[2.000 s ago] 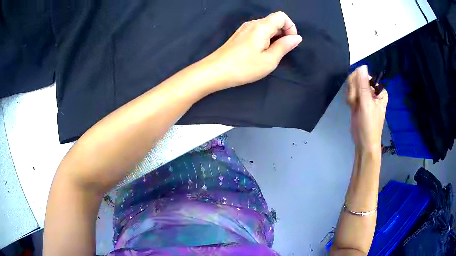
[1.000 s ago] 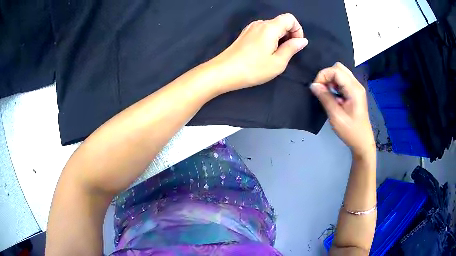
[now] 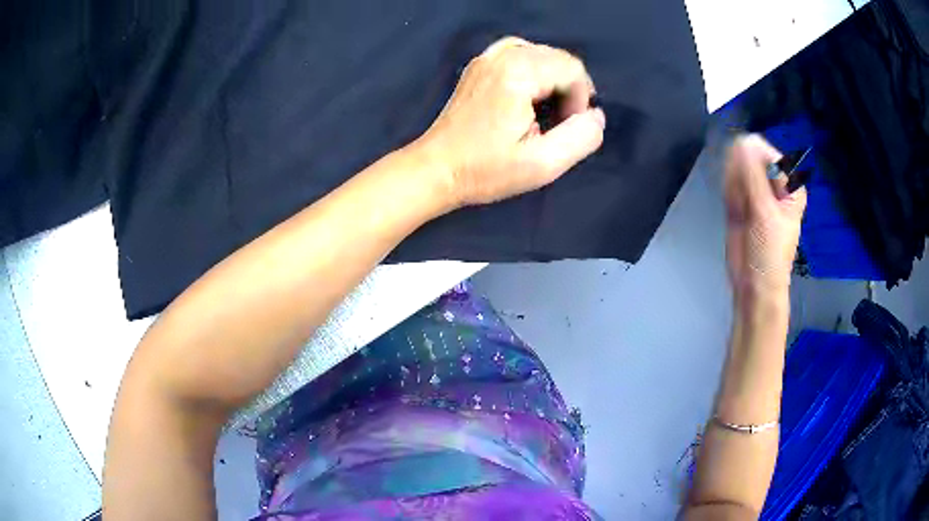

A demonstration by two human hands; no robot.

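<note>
A large black garment point(image 3: 306, 122) lies spread over the white table, its right corner hanging past the table's edge. My left hand point(image 3: 525, 122) is on the garment with thumb and fingertips closed together on the black cloth. My right hand point(image 3: 764, 193) is off the cloth to the right, slightly blurred, curled around small thread snips point(image 3: 793, 171). The dark pointed blades stick out to the right of the fingers. The handle is mostly hidden in the hand.
The white table point(image 3: 51, 336) shows at the left and top right. Black garments point(image 3: 876, 122) hang at the right over a blue crate point(image 3: 840, 234). Another blue crate point(image 3: 825, 407) with dark cloth stands lower right. Thread bits lie on the grey floor point(image 3: 601, 346).
My right hand came in to the garment's right edge, then moved back out to the right with the snips' blades showing. My left hand has shifted slightly left and down.
</note>
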